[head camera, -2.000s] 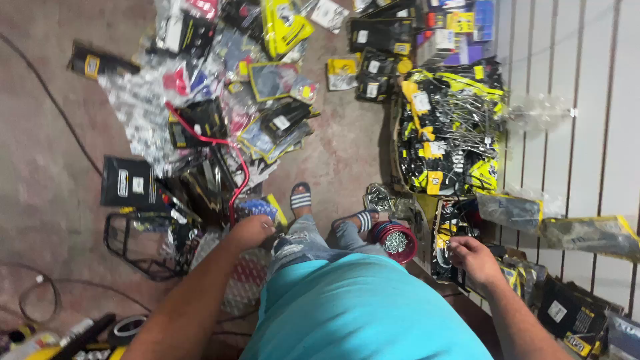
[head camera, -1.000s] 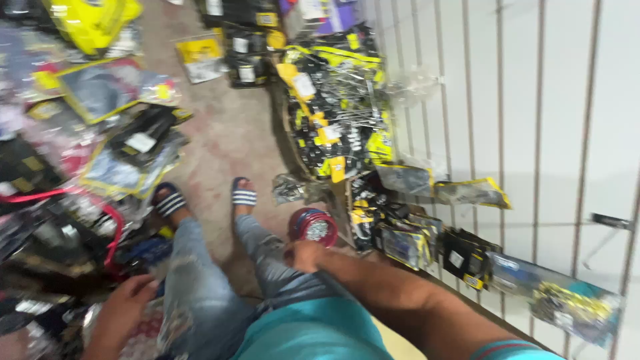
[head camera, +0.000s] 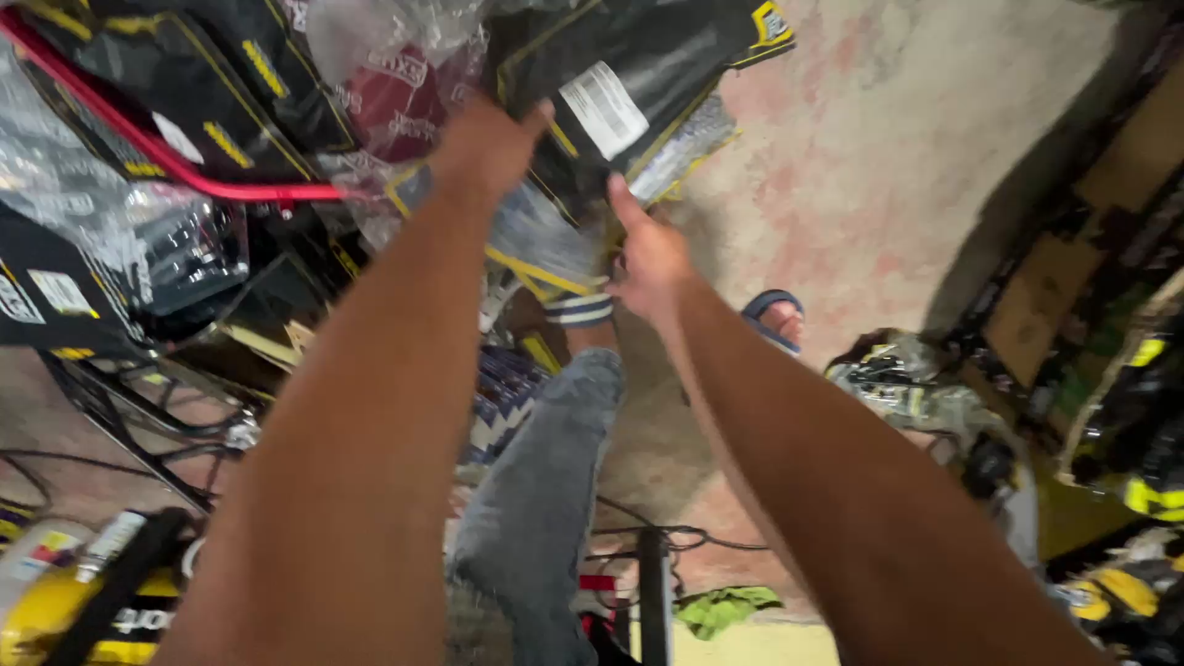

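Note:
My left hand point(head camera: 490, 148) lies at the left edge of a black plastic package point(head camera: 684, 55) with yellow trim and a white label; its thumb touches the package, and the other fingers are hidden or blurred. My right hand point(head camera: 647, 245) is at the lower end of the same package, thumb up against a clear bag with yellow edging point(head camera: 546, 250), fingers curled around its corner. Beside my left hand lies a clear printed bag with something dark red in it point(head camera: 398, 102). A red bent tube point(head camera: 185, 176) runs in from the left among black packages point(head camera: 222, 83).
A black tubular metal frame point(head camera: 120, 425) stands at left on the floor. Below it are a yellow item point(head camera: 83, 601) and cables. At right are cardboard point(head camera: 1036, 305), a plastic-wrapped bundle point(head camera: 897, 379) and black-and-yellow goods. My sandalled foot point(head camera: 782, 319) is on the concrete floor point(head camera: 832, 166).
Both hands, apart before, have come together at the pile of packages. My right hand has left the area by the red bowl. The view has swung over and closer to the pile.

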